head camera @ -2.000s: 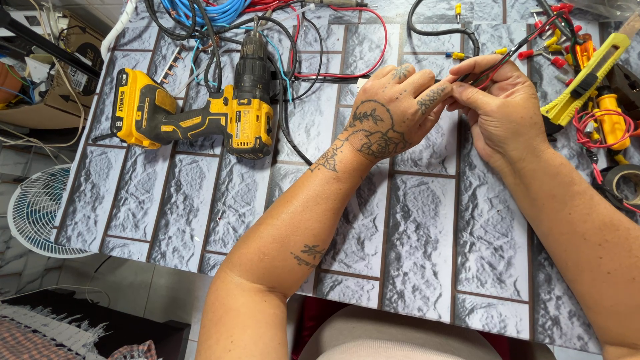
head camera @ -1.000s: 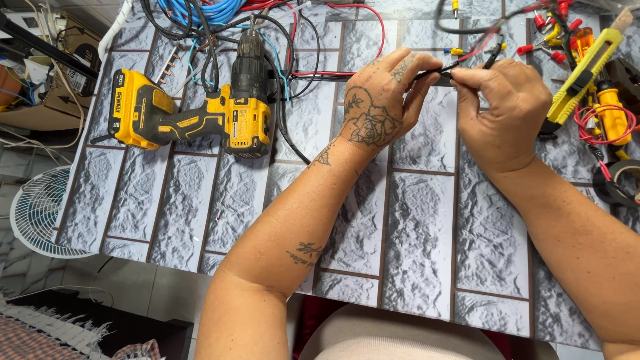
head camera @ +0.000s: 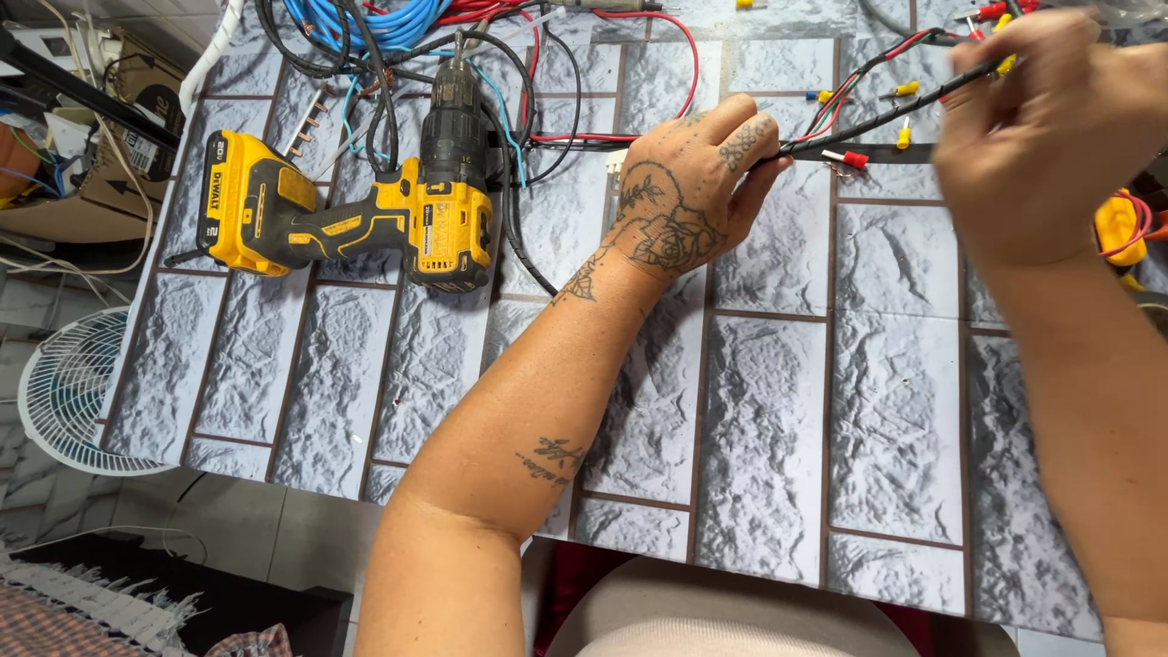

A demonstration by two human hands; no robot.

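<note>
A black spiral-wrapped cable (head camera: pixel 899 111) runs up to the right between my hands. My left hand (head camera: pixel 698 187) pinches its lower end at the fingertips, above the brick-patterned tabletop (head camera: pixel 766 438). My right hand (head camera: pixel 1036 146), blurred, is closed around the upper part of the cable; its fingers are partly hidden. Red, green and black wires (head camera: pixel 853 78) loop just behind the cable. Near it lie a red crimp terminal (head camera: pixel 855 160) and several yellow ones, one of them a yellow terminal (head camera: pixel 903 137). A flat black strip (head camera: pixel 867 152) passes beneath the cable.
A yellow and black DeWalt cordless drill (head camera: pixel 351 214) lies on the left, beside a metal strip with copper-coloured teeth (head camera: pixel 306 123). Blue coiled cable (head camera: pixel 388 23) and red wire (head camera: pixel 695 55) are at the back. A yellow-handled tool (head camera: pixel 1115 228) is at the right, a white fan (head camera: pixel 78 392) below the table's left side.
My right hand has moved away from my left, to the right and up, and a length of wrapped cable now spans between them. My left hand has stayed about where it was.
</note>
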